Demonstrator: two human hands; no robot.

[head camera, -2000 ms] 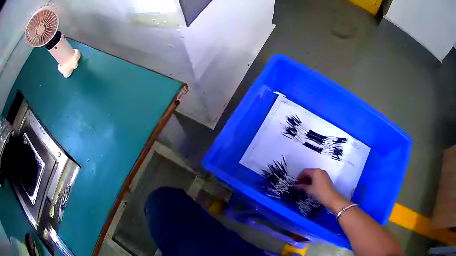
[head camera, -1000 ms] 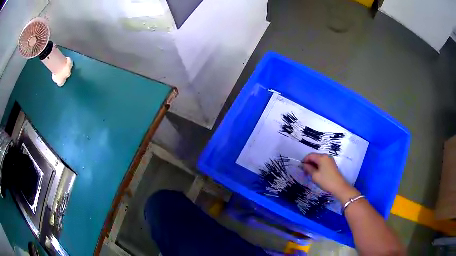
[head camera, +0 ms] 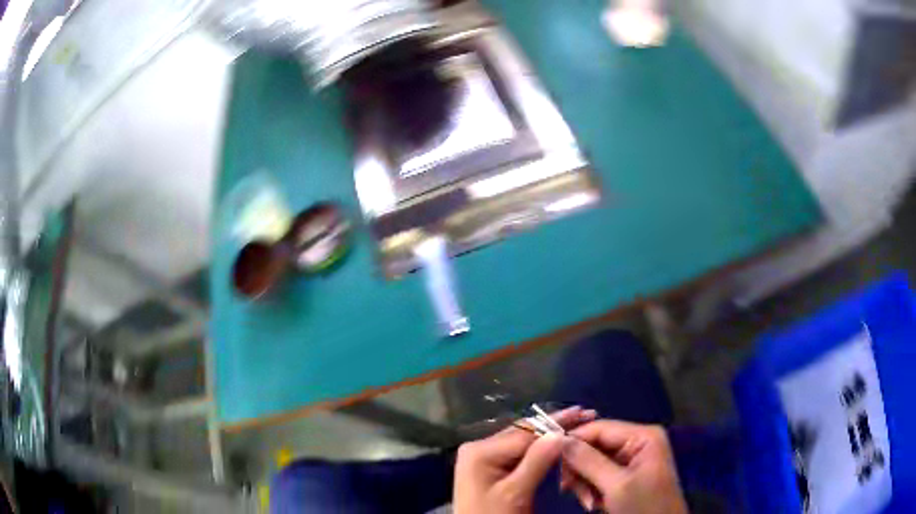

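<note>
My left hand (head camera: pixel 507 467) and my right hand (head camera: pixel 623 464) are together low in the picture, above my lap and in front of the table edge. Fingertips of both hands meet at a small bunch of wire leads (head camera: pixel 542 422), whose pale ends stick out above the fingers. The left fingers close on the bunch. The right fingertips touch it or hold part of it; the blurred frame does not show which. The rest of the leads is hidden by the fingers.
The green table (head camera: pixel 663 241) bears the solder pot (head camera: pixel 482 206) under the silver duct (head camera: pixel 341 30), a jutting scraper (head camera: pixel 442 286), flux cup (head camera: pixel 258 271), dross tin (head camera: pixel 319 238) and clear cup (head camera: pixel 259 209). The blue tote (head camera: pixel 768 387) with paper and leads is at right.
The view has swung left from the tote to the table. My right hand has left the tote and is now above my lap. My left hand has come into view, with leads at the fingers.
</note>
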